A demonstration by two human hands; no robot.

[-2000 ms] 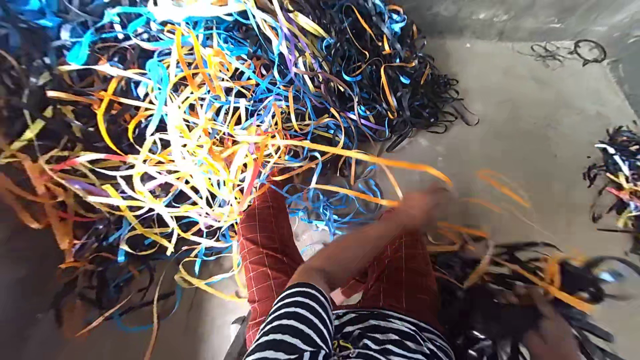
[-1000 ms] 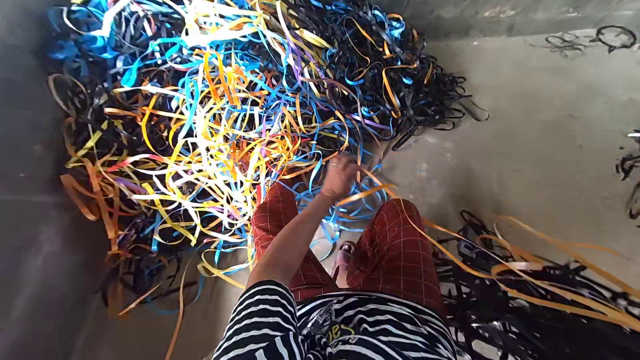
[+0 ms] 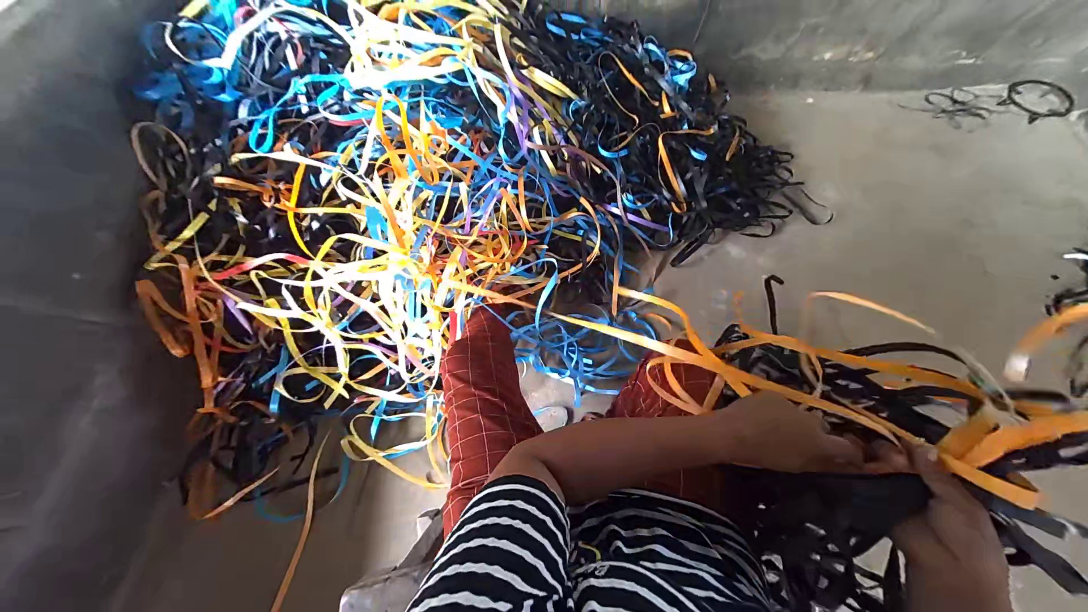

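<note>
Both my hands meet at the right, over a bundle of black plastic straps [image 3: 816,518]. My left hand [image 3: 790,438] reaches across from the left, its fingers closed on orange straps [image 3: 714,365] that trail back toward the big pile. My right hand [image 3: 943,510] is at the lower right, thumb up against the same orange straps and the black ones. The fingertips of the two hands nearly touch, and the straps partly hide them. A large tangled pile of yellow, blue, orange and black straps [image 3: 408,255] lies in front of my knees.
Grey walls [image 3: 68,255] stand at the left and the back. Pale concrete floor [image 3: 918,212] shows at the right, with a black coil of strap [image 3: 1039,100] near the back wall. More straps lie at the right edge. My legs in red checked trousers [image 3: 484,391] border the pile.
My left hand has moved from between my knees to the right, beside my right hand, which was out of view one second ago. Orange straps now stretch from the pile to my hands.
</note>
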